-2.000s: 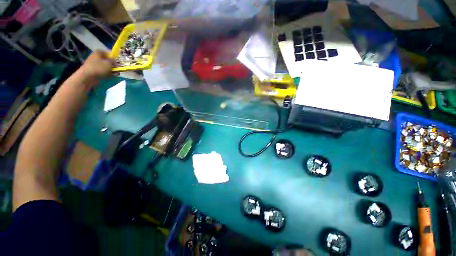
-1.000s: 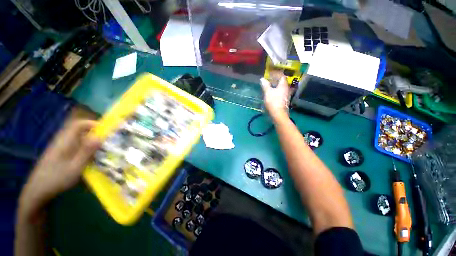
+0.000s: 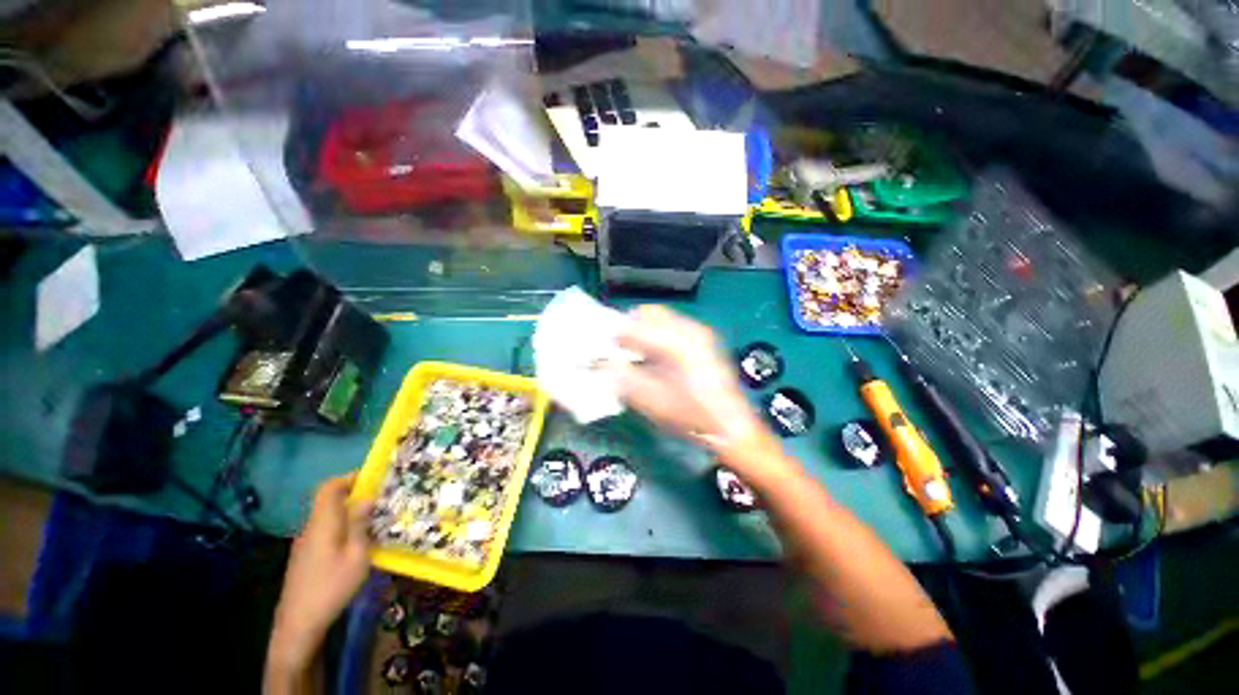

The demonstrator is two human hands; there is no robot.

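The yellow tray of small parts is at the front edge of the green mat, left of centre. My left hand grips its left side. My right hand pinches a crumpled white tissue above the mat, right of the tray. Two round black housings sit side by side just right of the tray, their boards showing. Several more housings stand to the right; my right forearm partly covers one.
The soldering station stands left. A grey-white box is at the back. The blue tray, orange screwdriver, long black tool and clear bag are right. A blue crate of housings is below the bench edge.
The yellow tray has come from the back left to the front of the mat with my left hand. My right hand has left the back of the bench and taken hold of the white tissue.
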